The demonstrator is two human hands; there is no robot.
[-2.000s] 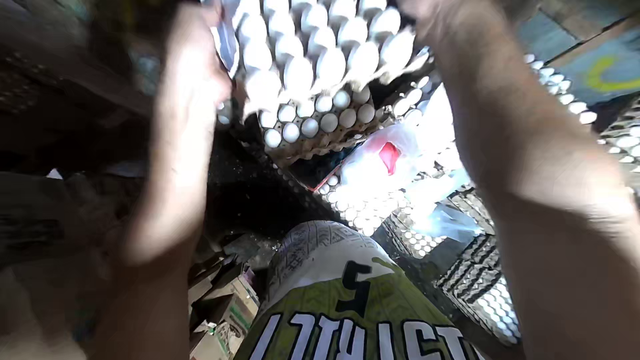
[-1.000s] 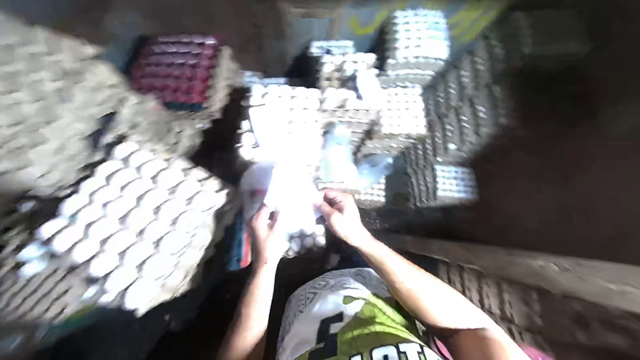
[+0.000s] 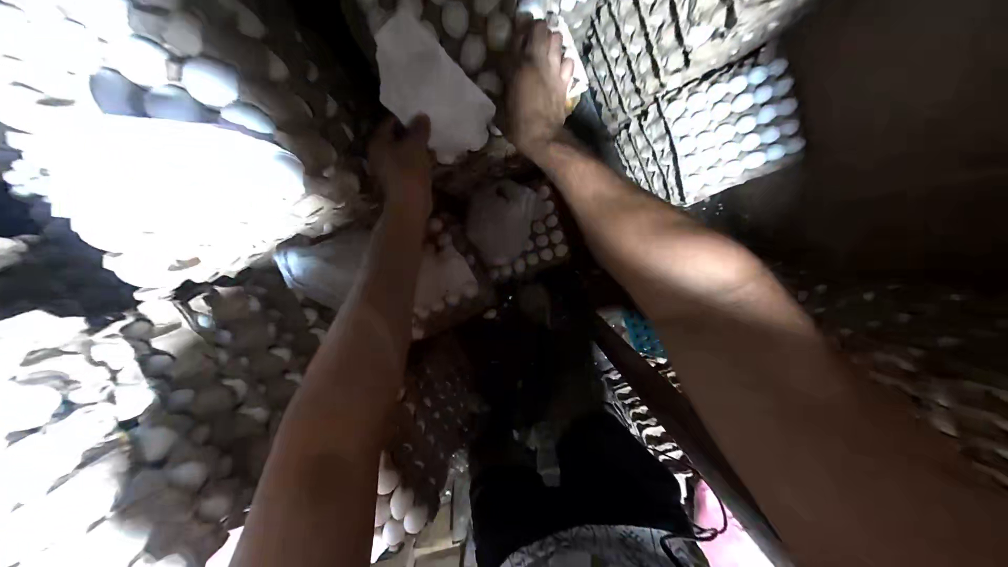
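At the top middle, a torn white sheet (image 3: pixel 433 87) lies over a tray of eggs (image 3: pixel 472 51). My left hand (image 3: pixel 402 153) is at the sheet's lower left edge, dim, and whether its fingers pinch the sheet or the tray is unclear. My right hand (image 3: pixel 539 83) reaches to the right side of the same tray, fingers curled at its edge; its grip cannot be told. Below the hands, another pale sheet (image 3: pixel 500 224) partly covers a smaller group of eggs (image 3: pixel 545 236). A further pale sheet (image 3: pixel 445 276) lies over eggs beside my left forearm.
Stacked egg trays (image 3: pixel 665 153) with white eggs (image 3: pixel 740 118) stand at the upper right. Brightly lit eggs and trays (image 3: pixel 209 83) crowd the left side. A dark rail (image 3: pixel 685 425) runs diagonally beneath my right forearm. More eggs (image 3: pixel 402 504) sit low, near my legs.
The view has shifted strongly. One second ago both hands were close together at a bright white sheet; now they are farther apart, at either side of a sheet-covered egg tray.
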